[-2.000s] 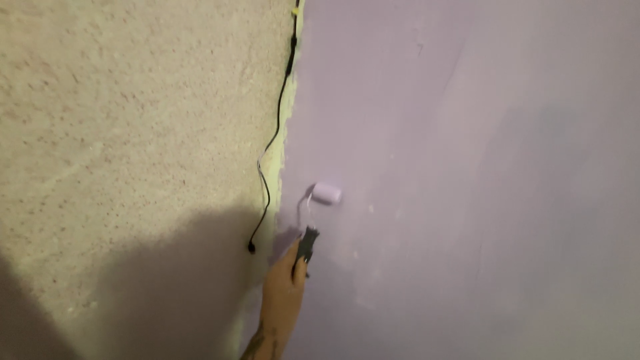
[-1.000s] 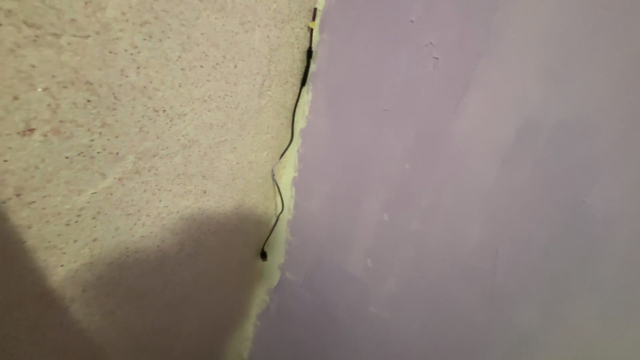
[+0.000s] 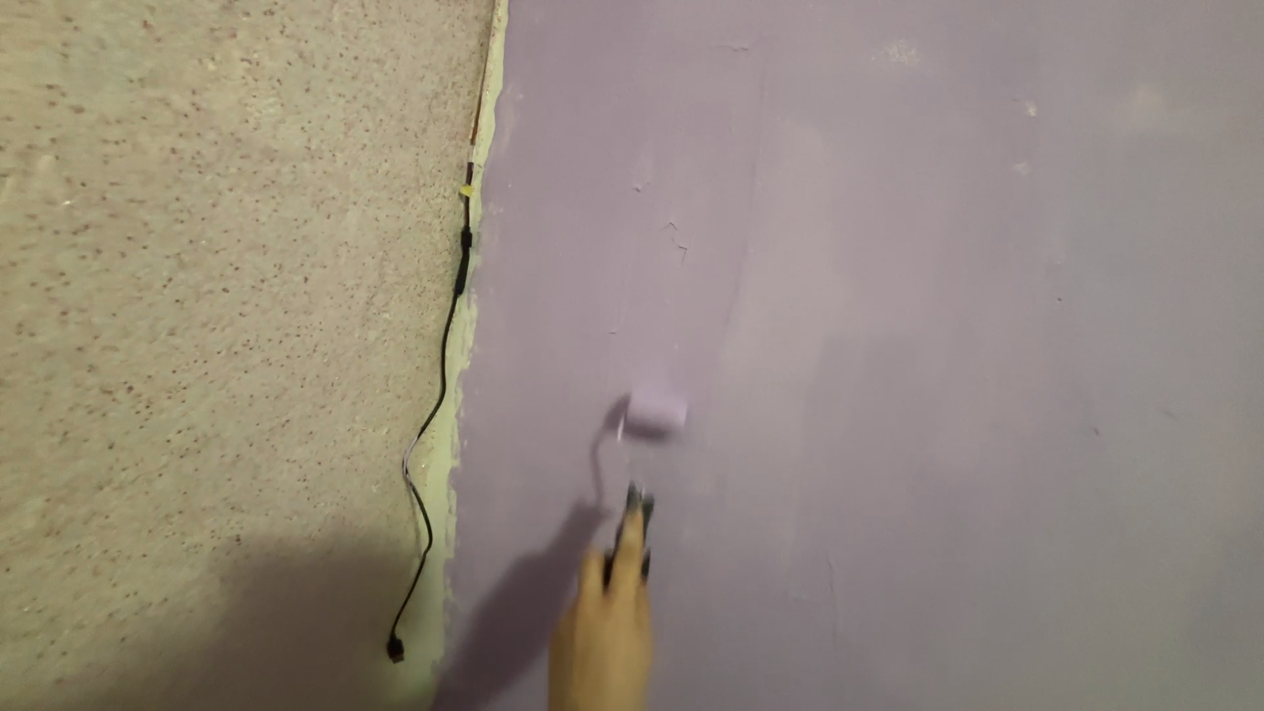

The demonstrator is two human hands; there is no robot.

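My left hand (image 3: 602, 632) comes up from the bottom edge, its back toward the camera. It grips the dark handle (image 3: 642, 499) of a small paint roller, one finger stretched along the handle. The roller's lilac sleeve (image 3: 657, 413), slightly blurred, lies against the purple painted wall (image 3: 889, 444). A thin frame links handle and sleeve, showing only faintly. Shadows of the roller and hand fall to their left. My right hand is not in view.
A speckled beige wall surface (image 3: 227, 296) stands at left. Along its border with the purple runs a pale green strip (image 3: 439, 553). A black cable (image 3: 444, 346) hangs there, with a small connector (image 3: 396, 648) at its lower end.
The hand with the roller, out of sight one second ago, is back in view. It is farther right of the cable than two seconds ago. The view has shifted.
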